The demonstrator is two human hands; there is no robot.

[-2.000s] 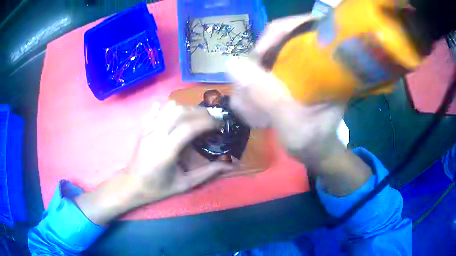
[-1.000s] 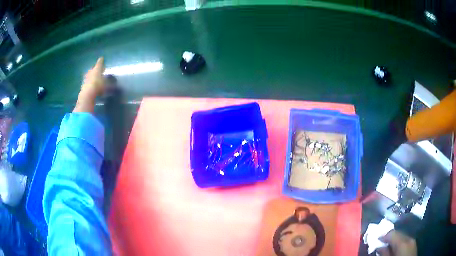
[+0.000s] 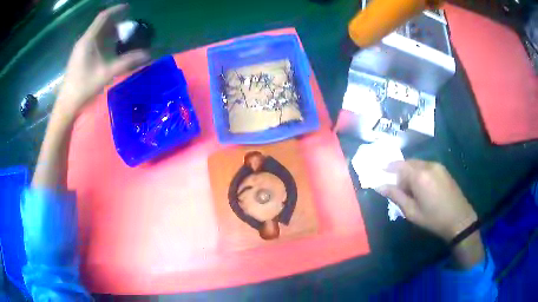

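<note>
A round black housing (image 3: 140,36) with a white block on top is at the upper left on the green bench. My left hand (image 3: 97,59) is around it, thumb and fingers spread on either side; contact is unclear. The tan-orange jig (image 3: 305,206), with its black ring and two brown knobs, holds no housing; its pale centre shows. My right hand (image 3: 427,194) has its curled fingers closed on the edge of a white paper or cloth (image 3: 373,165), below the metal tray.
A dark blue bin (image 3: 154,115) of thin strands and a lighter blue bin (image 3: 264,88) of metal-ended leads stand on the red-pink mat (image 3: 141,236). The metal tray (image 3: 422,50) is at right, under the yellow-orange driver (image 3: 386,20). Another housing (image 3: 28,105) is at far left. A black cord crosses lower right.
The view has turned. My left hand has moved from the far left of the bench to the housing behind the dark blue bin. The driver left my right hand earlier; the jig was emptied.
</note>
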